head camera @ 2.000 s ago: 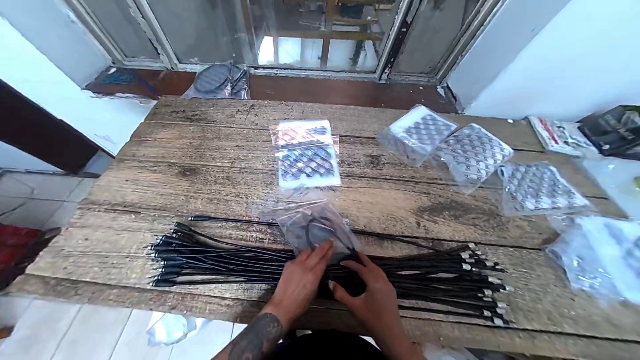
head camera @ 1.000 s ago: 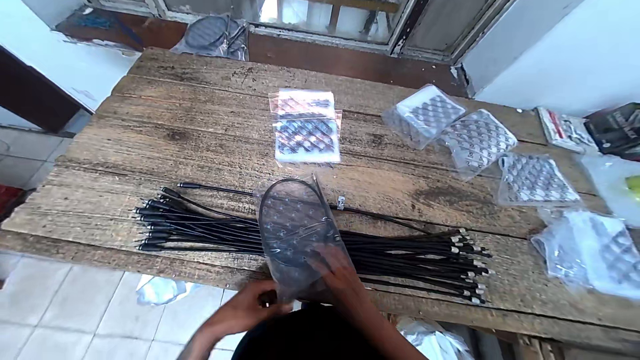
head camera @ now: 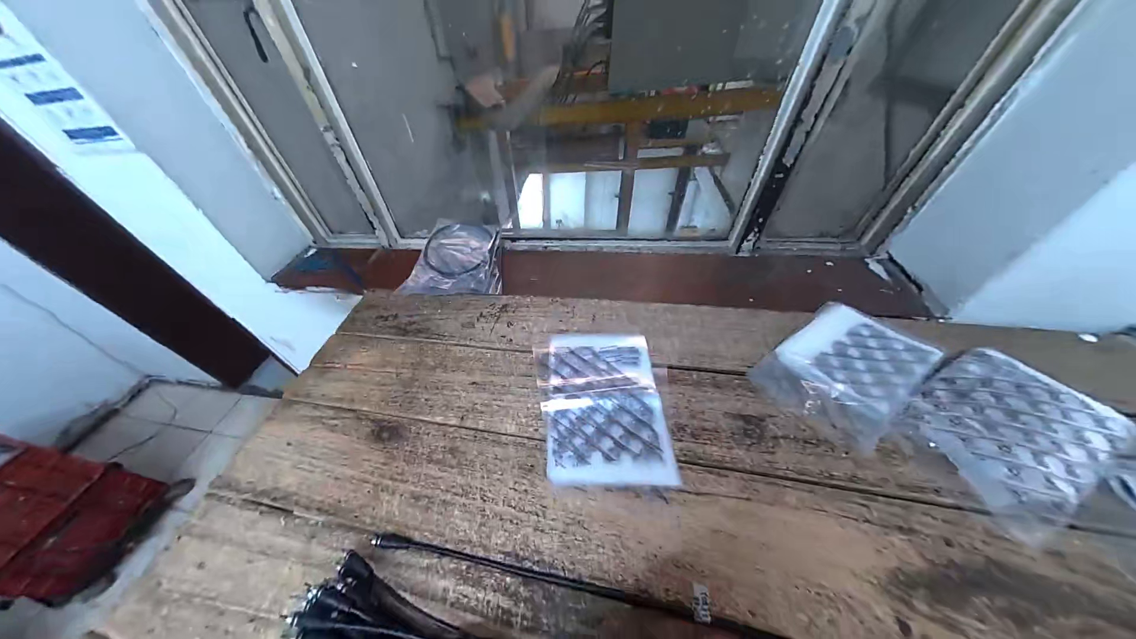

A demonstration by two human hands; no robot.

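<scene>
Neither my left hand nor my right hand shows in the head view now. At the bottom edge lies a bundle of black cables [head camera: 355, 603], only its left ends visible. One separate black cable [head camera: 532, 575] runs rightward from near the bundle, with a small pale tag [head camera: 701, 602] on it. Beyond it, a flat plastic packet with a dark crisscross pattern [head camera: 608, 413] lies on the wooden table [head camera: 426, 461]. Whatever my hands hold is out of sight.
Clear bags with patterned white contents [head camera: 874, 364] [head camera: 1021, 426] lie at the right. A bagged black coiled cable [head camera: 457, 253] rests on the brown window sill [head camera: 657, 280], beneath the window. Something red [head camera: 71, 524] is on the tiled floor at the left.
The view has tilted up strongly. Both hands and the clear bag with a looped cable, seen over the bundle a second ago, are out of view.
</scene>
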